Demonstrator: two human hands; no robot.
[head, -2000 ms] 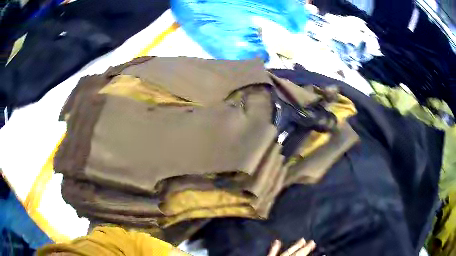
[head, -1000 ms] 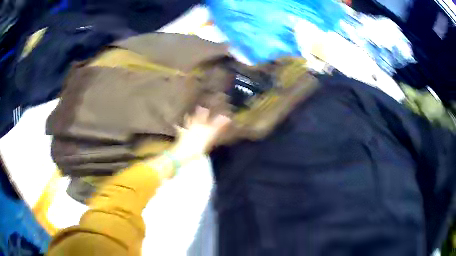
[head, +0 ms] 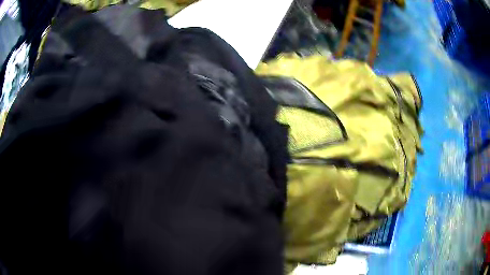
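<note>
A large heap of black cloth (head: pixel 145 161) fills the left and lower left of the head view, very close to the camera and blurred. Beside it, to the right, lies a big heap of mustard-yellow garments (head: pixel 322 198) with dark trim. A blue lattice crate (head: pixel 384 236) shows under the yellow heap at its lower right. Neither of my hands shows; whether they are behind or under the black cloth cannot be seen.
A white table (head: pixel 236 27) shows at the top, behind the black cloth. Worn blue floor (head: pixel 413 43) lies to the right. A brown-legged stool (head: pixel 362 27) stands at the top. Another blue crate (head: pixel 478 150) is at the right edge. A red object (head: pixel 486 250) shows at the lower right.
The view has swung right, away from the brown garment stack. The black cloth is now much closer and fills the left. My left hand and its yellow sleeve have gone out of sight.
</note>
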